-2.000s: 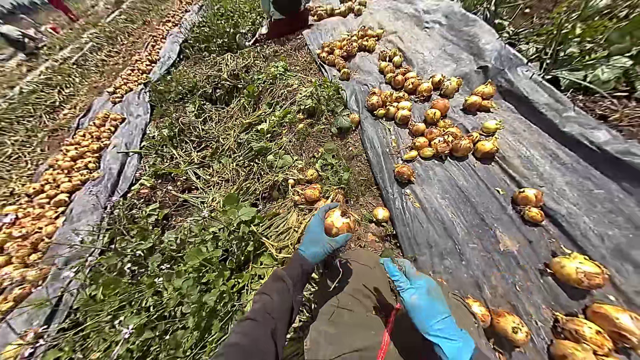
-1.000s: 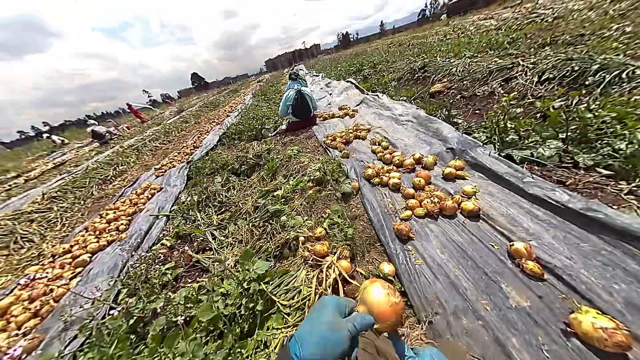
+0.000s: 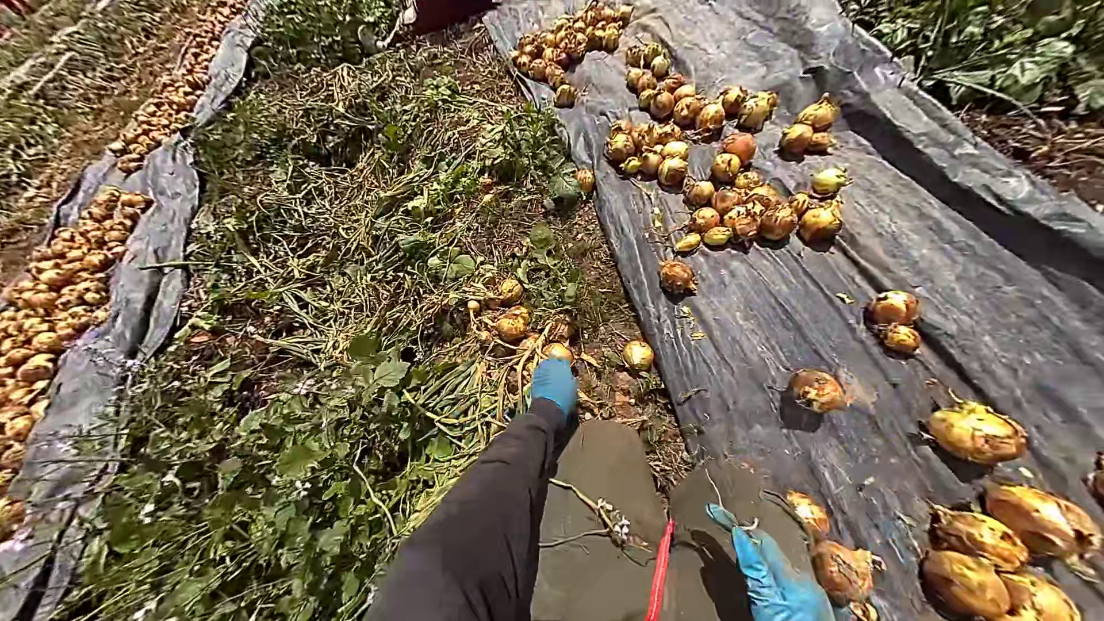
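My left hand (image 3: 555,385), in a blue glove, reaches down to an onion (image 3: 559,352) among dried stalks; its fingers are mostly hidden, so I cannot tell whether they grip it. Several more onions (image 3: 512,323) lie just beyond, and a single onion (image 3: 638,354) sits to the right by the sheet's edge. My right hand (image 3: 768,565), also gloved in blue, is low over my lap, with thin root-like strands at its fingertips; whether it holds a tool is unclear. Near it on the grey plastic sheet (image 3: 759,345) lie onions (image 3: 843,571). A loose onion (image 3: 818,391) rests farther up.
Piled onions (image 3: 733,207) cover part of the sheet ahead. Green weeds (image 3: 302,500) and cut stalks fill the strip at left. Beyond them runs another sheet (image 3: 159,250) beside a long row of onions (image 3: 52,302). A red cord (image 3: 661,569) hangs between my knees.
The onion held up in my left hand earlier is no longer there, and an onion now lies on the sheet where none lay before. My left hand has moved down to the stalks. The view has tilted down.
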